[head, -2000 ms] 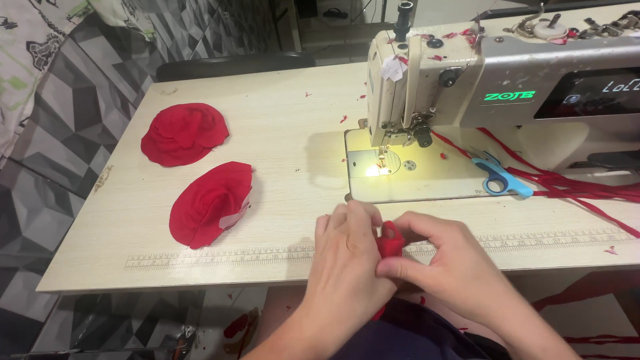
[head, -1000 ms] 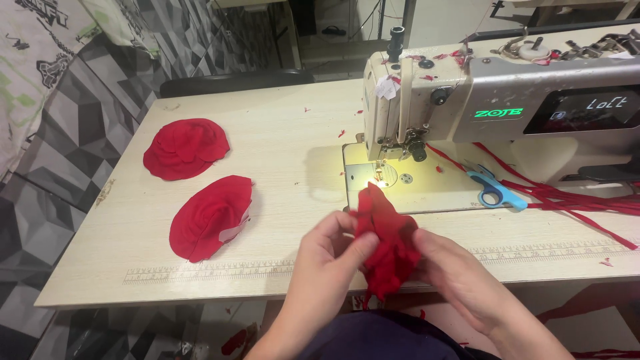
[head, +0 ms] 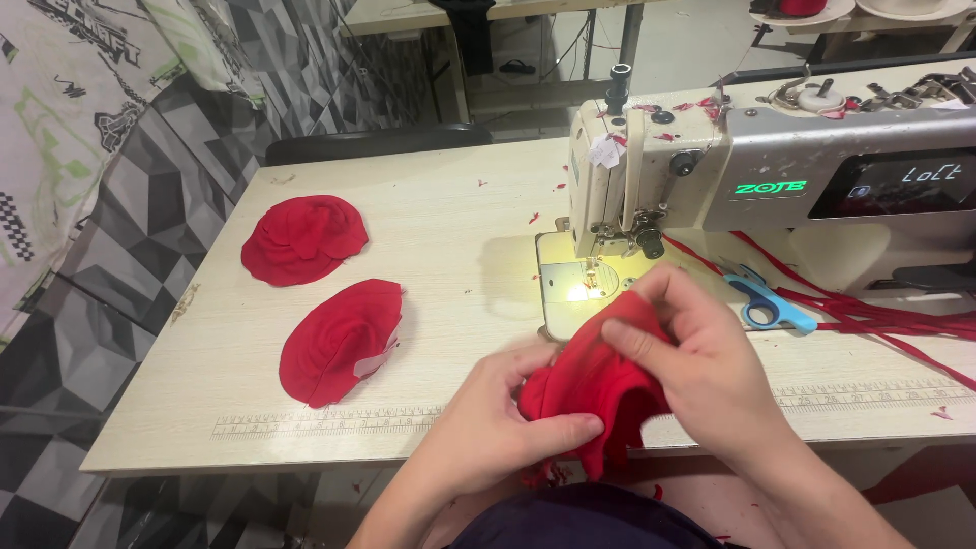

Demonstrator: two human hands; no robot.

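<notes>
Both hands hold a piece of red fabric [head: 591,381] in front of the sewing machine's needle plate. My left hand [head: 507,419] grips its lower left part, thumb on top. My right hand [head: 690,351] pinches the upper right edge between thumb and fingers; the cloth's loose edge hangs down between the hands. Two rounded red fabric pieces with folded layers lie on the table to the left, one farther back [head: 305,240] and one nearer [head: 341,343] with a pale tag at its right edge.
The Zoje sewing machine [head: 656,175] stands at the right with its lamp lit. Blue-handled thread snips [head: 770,303] and red fabric strips [head: 877,313] lie beneath its arm. A ruler scale [head: 328,424] runs along the table's front edge. Red scraps dot the tabletop.
The red fabric, bunched small between my hands two seconds ago, is spread wider. My right hand has moved up from the fabric's lower right side to its upper edge.
</notes>
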